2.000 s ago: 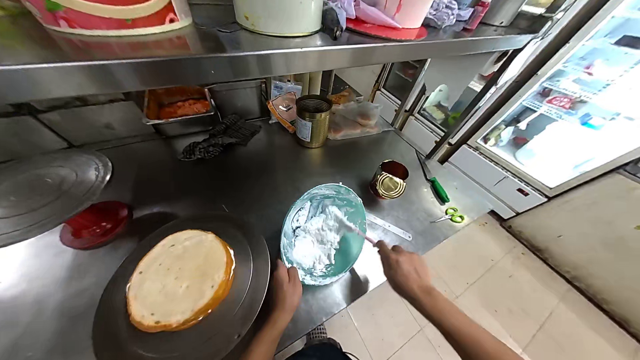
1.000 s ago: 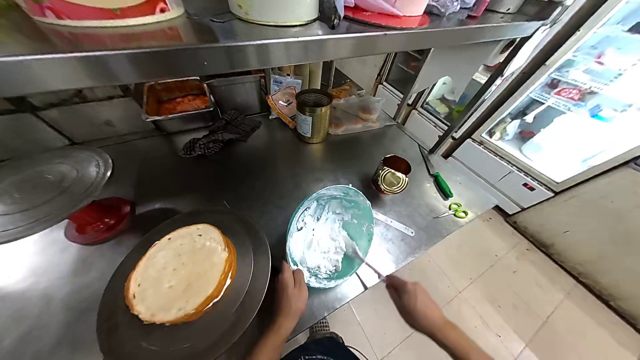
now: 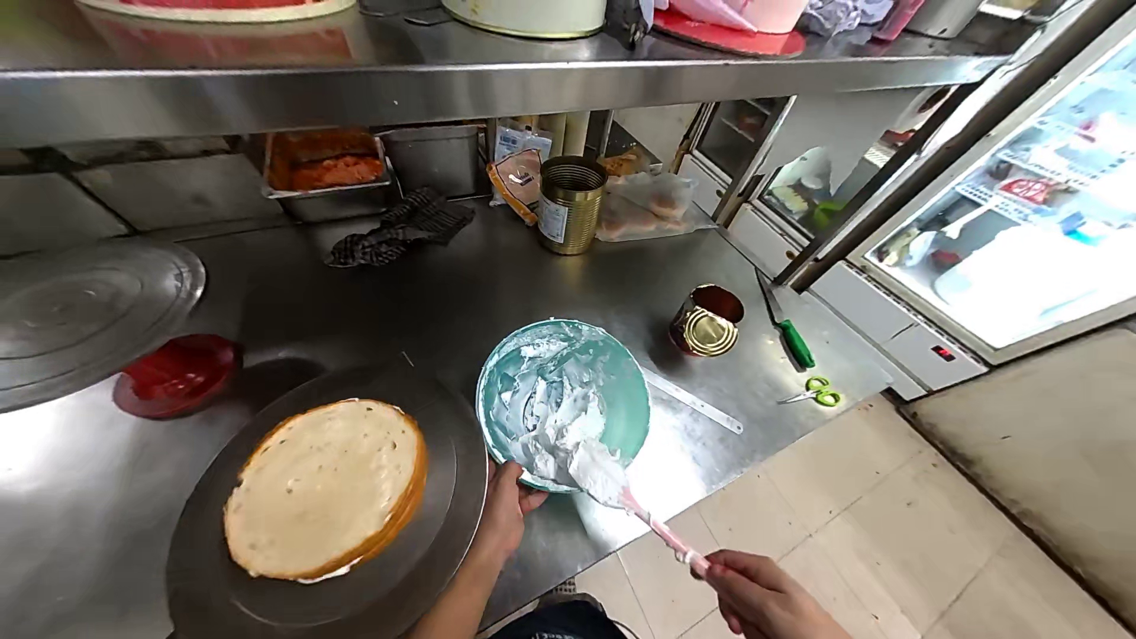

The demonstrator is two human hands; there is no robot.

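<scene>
A teal plastic bowl (image 3: 628, 390) stands tilted near the counter's front edge, its inside smeared with white cream (image 3: 561, 417). My left hand (image 3: 508, 510) grips the bowl's rim at the lower left. In my right hand (image 3: 754, 590) is the pink handle of a spatula (image 3: 666, 535); its blade, loaded with cream, is at the bowl's lower right rim. Left of the bowl, a round sponge cake layer (image 3: 328, 488) lies on a dark metal turntable (image 3: 444, 532), with a little white cream showing under its lower edge.
Right of the bowl lie a metal ruler (image 3: 697, 401), an opened tin (image 3: 707, 321), a green-handled knife (image 3: 792, 342) and scissors (image 3: 821, 391). Behind are a tall can (image 3: 572, 209), a dark cloth (image 3: 404, 229) and a steel shelf (image 3: 497, 89). A red bowl (image 3: 182, 377) sits left, below a round metal plate (image 3: 89, 311).
The spatula has moved from inside the bowl to its lower right rim, cream on its blade, and my right hand is lower. My left hand still holds the rim.
</scene>
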